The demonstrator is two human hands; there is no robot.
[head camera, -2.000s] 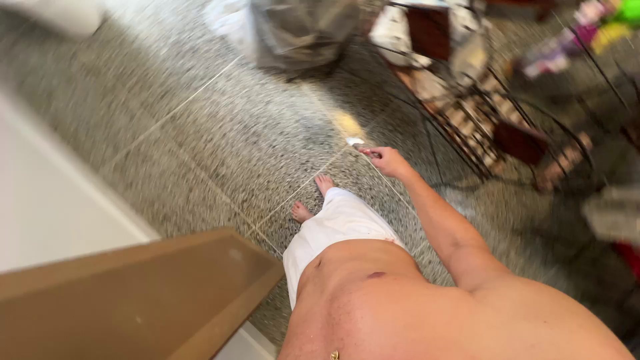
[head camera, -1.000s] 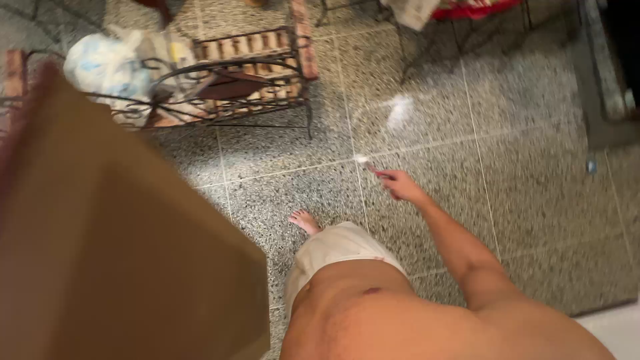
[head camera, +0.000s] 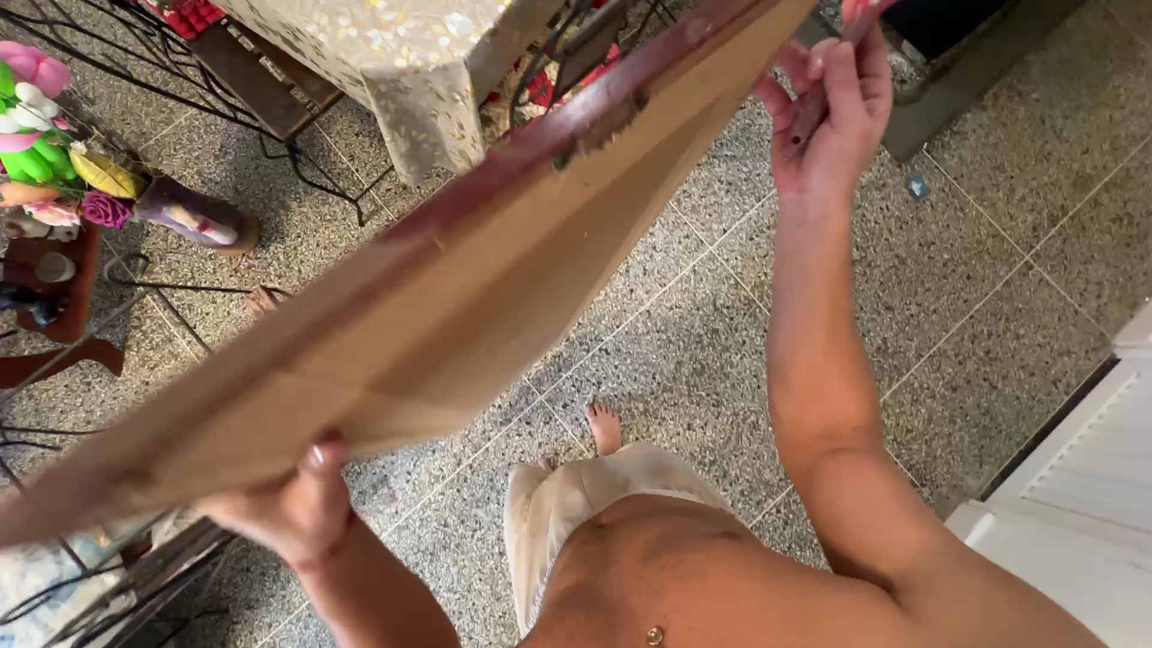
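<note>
A large flat brown panel with a worn dark-red edge slants across the view from lower left to upper right. My left hand grips its lower edge near the left end, thumb on the face and the other fingers hidden behind. Up at the panel's top right end is my right hand, its fingers curled around a slim brownish tool or stick, whose kind I cannot tell. Whether the right hand also touches the panel is unclear. The red edge has a rough, chipped patch at its middle.
A cloth-covered table and a wrought-iron chair with wooden slats stand beyond the panel. At left are artificial flowers by a dark vase. A small blue item lies on the speckled floor; white louvered doors are at right.
The view has swung a good deal. My left hand, out of sight earlier, now shows on the panel. My right hand has risen from low over the floor to the panel's upper end.
</note>
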